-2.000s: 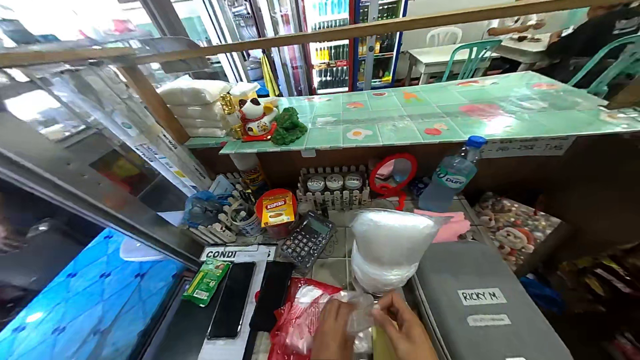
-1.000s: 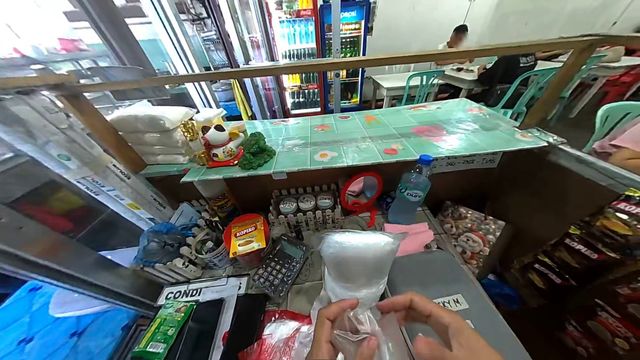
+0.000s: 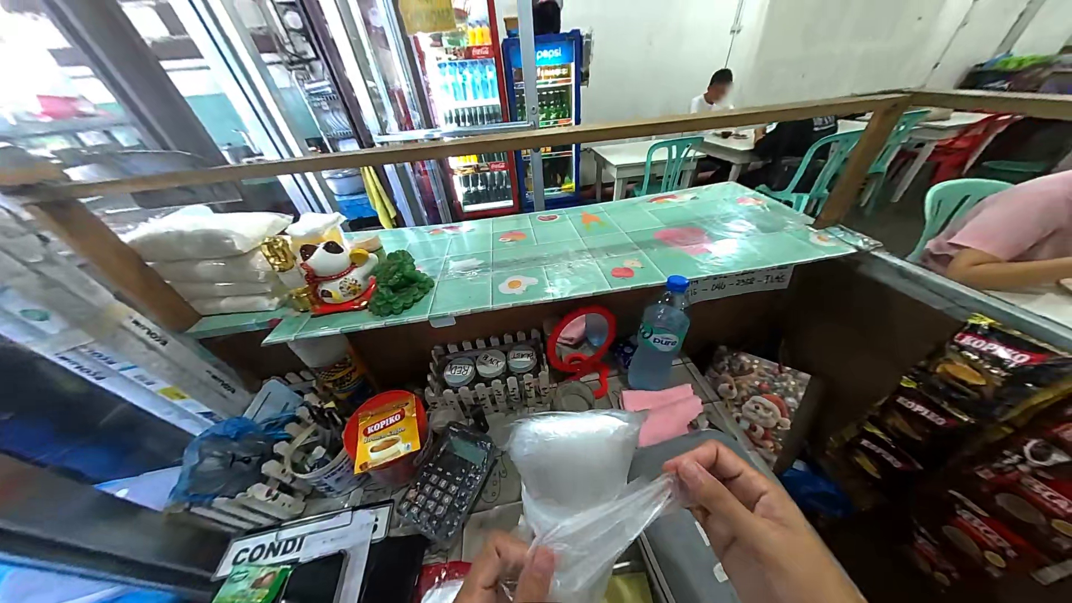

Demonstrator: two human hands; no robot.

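Note:
A clear plastic bag [image 3: 599, 536] is stretched between my two hands. My left hand [image 3: 511, 569], cut off by the bottom edge, pinches its lower left side. My right hand [image 3: 745, 511] pinches its upper right corner between thumb and fingertips. Just behind the stretched bag stands a rounded bundle of clear plastic [image 3: 574, 456]. A black calculator [image 3: 448, 481] lies to the left of the bundle, and a grey case [image 3: 682, 544] is partly hidden under my right hand.
A water bottle [image 3: 660, 339], pink cloth [image 3: 666, 414] and red-framed mirror [image 3: 580, 339] stand behind. A coffee sachet [image 3: 388, 433] sits in a red container at left. Beyond is a tiled counter [image 3: 561, 251] with a lucky cat figurine [image 3: 335, 272]. Coffee packs [image 3: 997, 356] hang at right; people sit at tables.
My hands have moved apart, and the clear plastic bag is now pulled taut between them. My right hand has risen toward the right. The view has turned somewhat to the right.

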